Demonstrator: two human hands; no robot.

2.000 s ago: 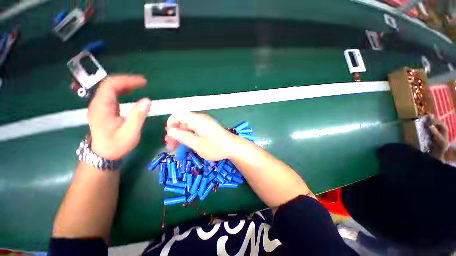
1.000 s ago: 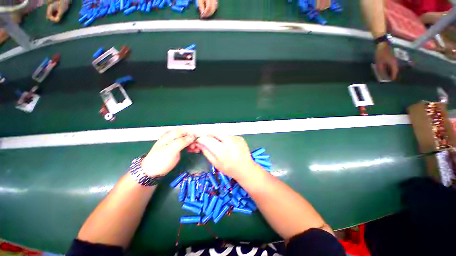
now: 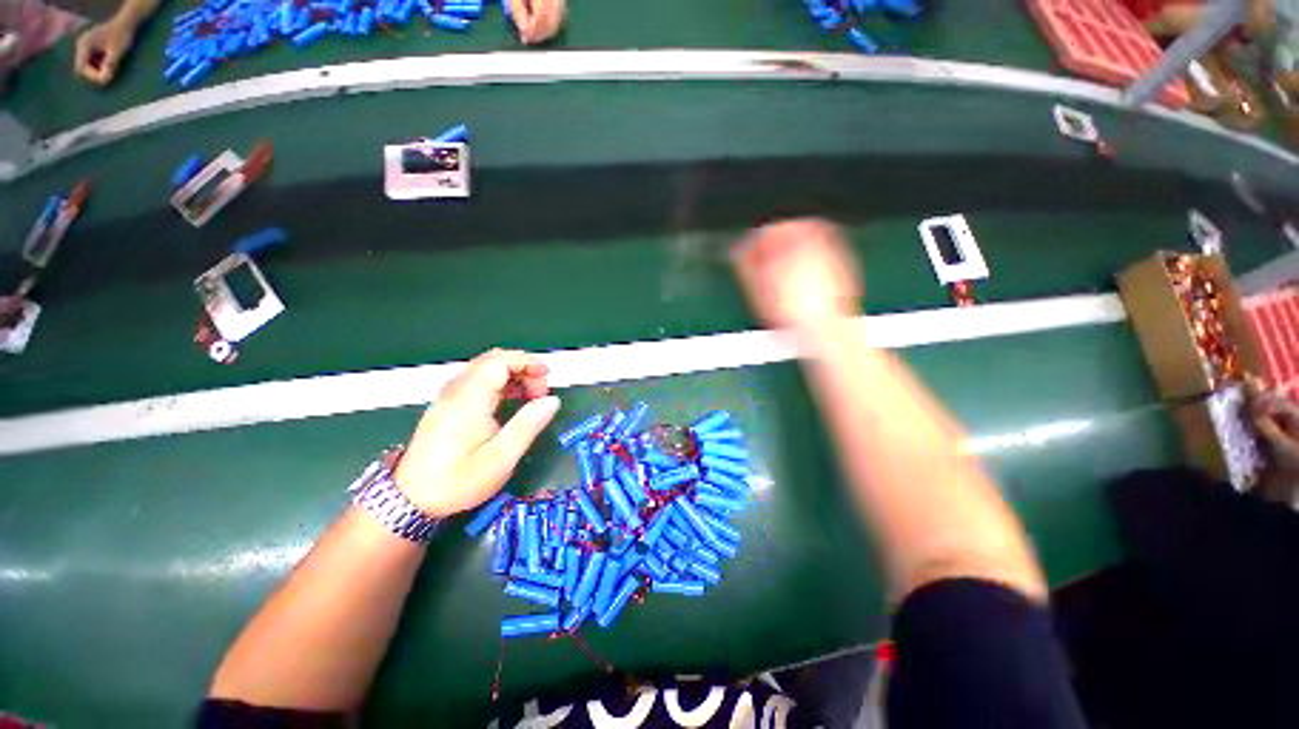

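Note:
A pile of blue battery cells with thin red and black lead wires lies on the green bench directly before me. My left hand, with a metal wristwatch, is above the bench at the pile's upper left, fingers curled and apart, with nothing visible in it. My right hand is blurred and reaches over the white rail above the belt; whether it holds anything cannot be told. A white plastic frame with a reddish-brown part lies on the belt right of my right hand.
More white frames lie on the green belt, including one at the upper left. A cardboard box of copper-coloured parts stands at right, near another person's hand. Other hands and blue cells are beyond the far rail.
My hands have parted. My right hand has moved up and right, from beside my left hand to over the belt, uncovering more of the pile. The other person's arm over the belt has left view.

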